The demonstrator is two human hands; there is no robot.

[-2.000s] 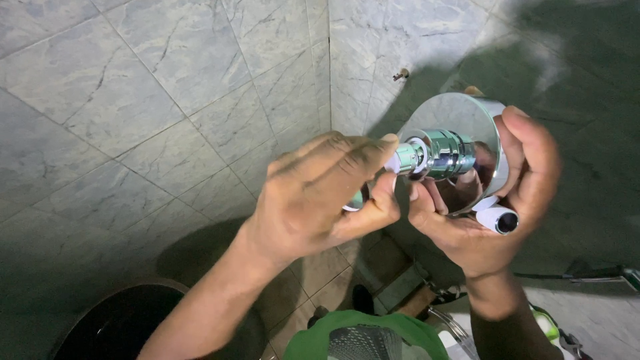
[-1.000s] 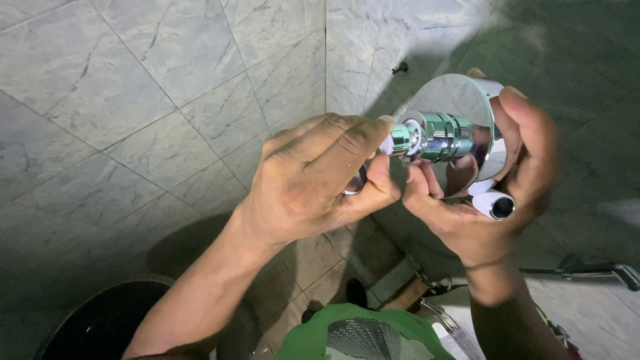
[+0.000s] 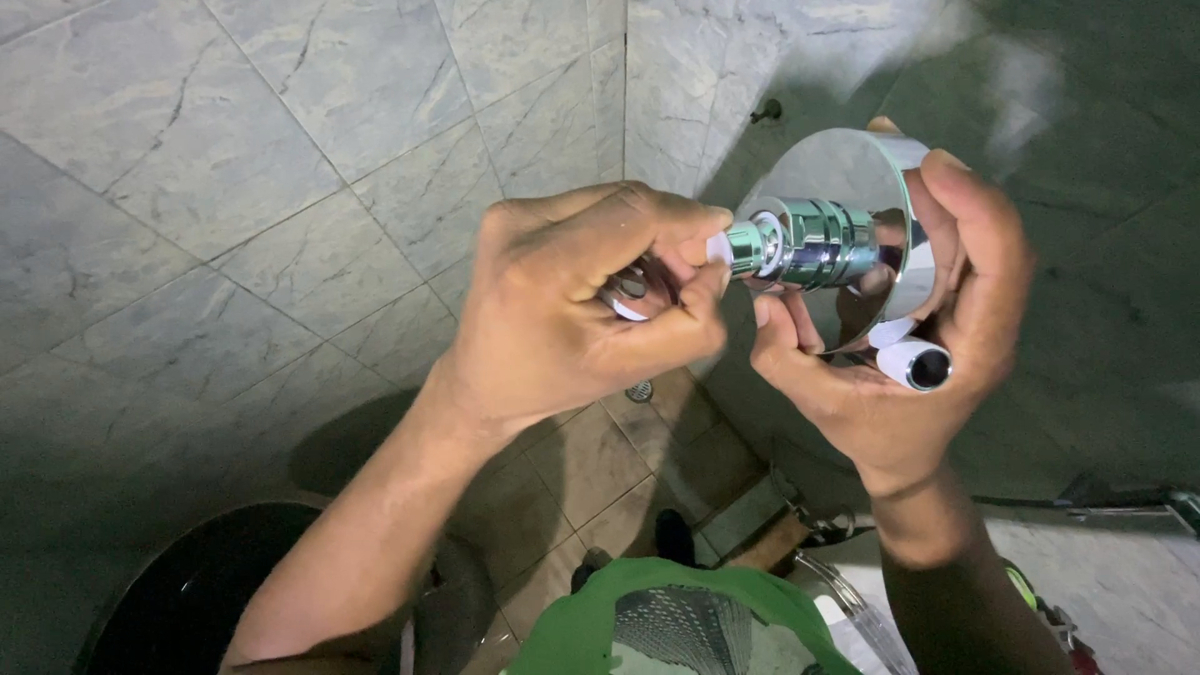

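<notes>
My right hand (image 3: 900,375) cups a round chrome shower head (image 3: 825,159) from the right, fingers around its rim. A ribbed chrome collar (image 3: 820,242) stands out from its back, toward my left hand. At the collar's end is a small swivel connector (image 3: 747,249). My left hand (image 3: 581,281) pinches a white ring (image 3: 719,248) at that connector between thumb and fingers. Another chrome piece (image 3: 633,286) shows inside the curl of my left hand, mostly hidden. A white tube-shaped part with a dark open end (image 3: 914,364) sticks out below the shower head, against my right palm.
Marbled tile walls (image 3: 394,225) meet in a corner ahead, with a small fitting (image 3: 766,112) on the right wall. A drain (image 3: 639,391) is in the tiled floor. A dark round tub (image 3: 197,581) stands lower left. Metal tools and clear tubing (image 3: 858,614) lie lower right.
</notes>
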